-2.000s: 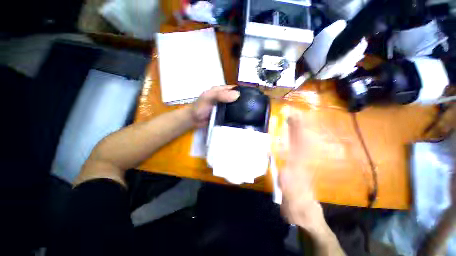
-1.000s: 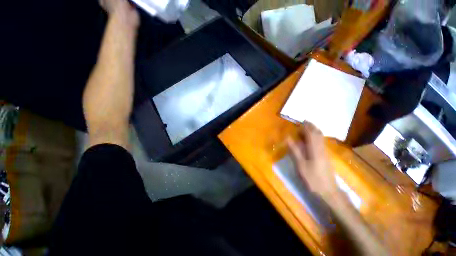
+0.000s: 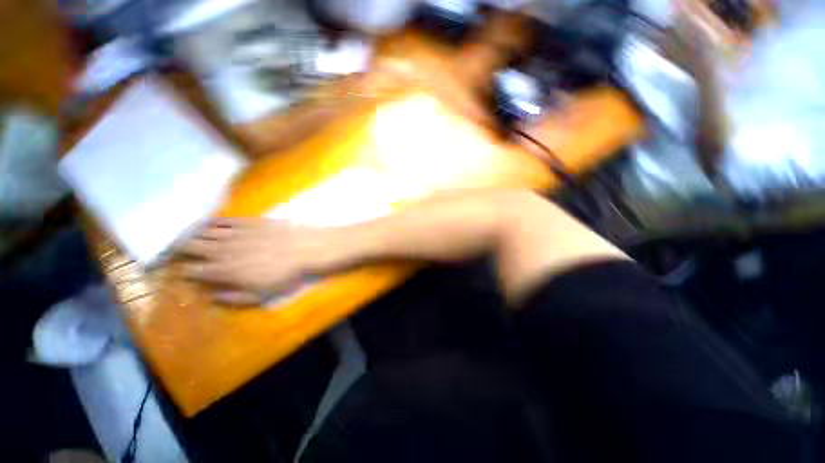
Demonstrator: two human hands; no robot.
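Observation:
The view is heavily blurred. My right hand reaches in from the right over the orange bench, palm down with fingers spread, and holds nothing that I can see. Its fingertips are beside the lower right edge of a white pad of sheets. A pale flat strip shows partly under the hand. A rounded white part, likely a camera, is at the lower left, off the bench edge. My left hand is not recognisable in view.
Blurred parts and plastic lie behind the bench. A dark part with a black cable is at its far right end. Another person's arm shows at the upper right, near pale sheeting. A thin dark cord hangs at lower left.
The view has swung, so the pad now appears at left. My left hand, earlier holding a white object away from the bench, has left view. My right hand remains over the bench beside the pad.

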